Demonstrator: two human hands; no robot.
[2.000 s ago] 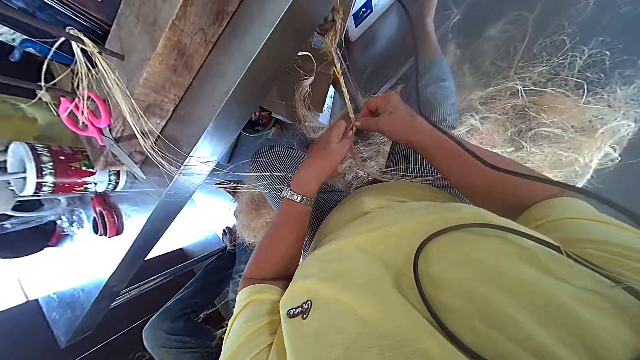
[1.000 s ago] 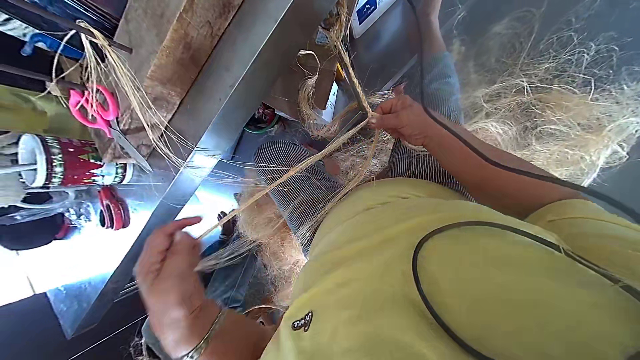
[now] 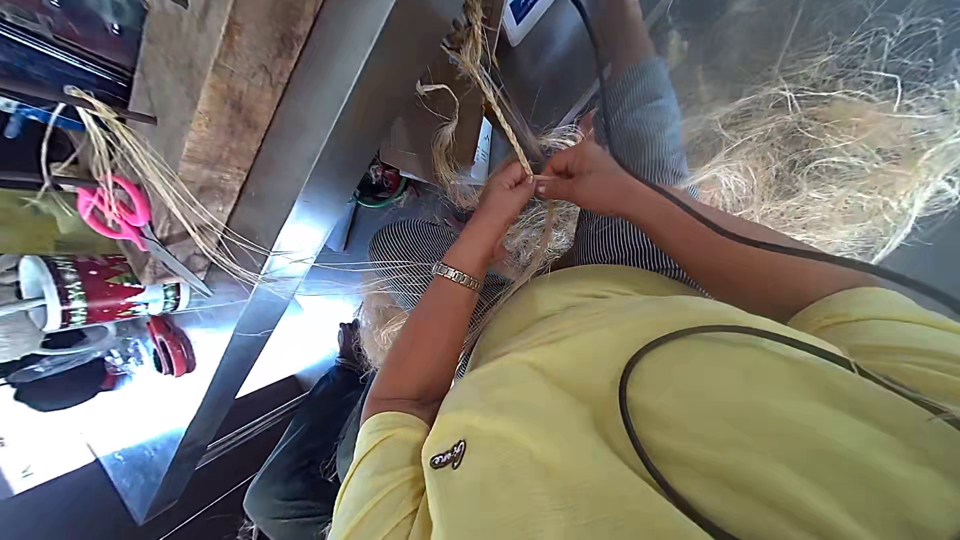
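Note:
A thin braided cord of pale plant fibre slants down from the upper middle to my two hands, which meet over my lap. My left hand, with a metal-link watch at its wrist, pinches the cord's lower end between thumb and fingers. Just right of it, my right hand pinches fibre at the same spot, the fingertips nearly touching. Loose fibre strands trail below the hands toward the yellow shirt. A bundle of combed fibre lies partly hidden behind the hands.
A metal table edge runs along the left, with pink-handled scissors, hanging fibre strands and a red patterned cup beyond it. A large loose fibre heap lies right. A black cable crosses my right arm. Another person's leg shows lower left.
My left hand, stretched far out to the left with a long strand a second ago, is back beside my right hand at the cord's end. My right hand stays near the cord.

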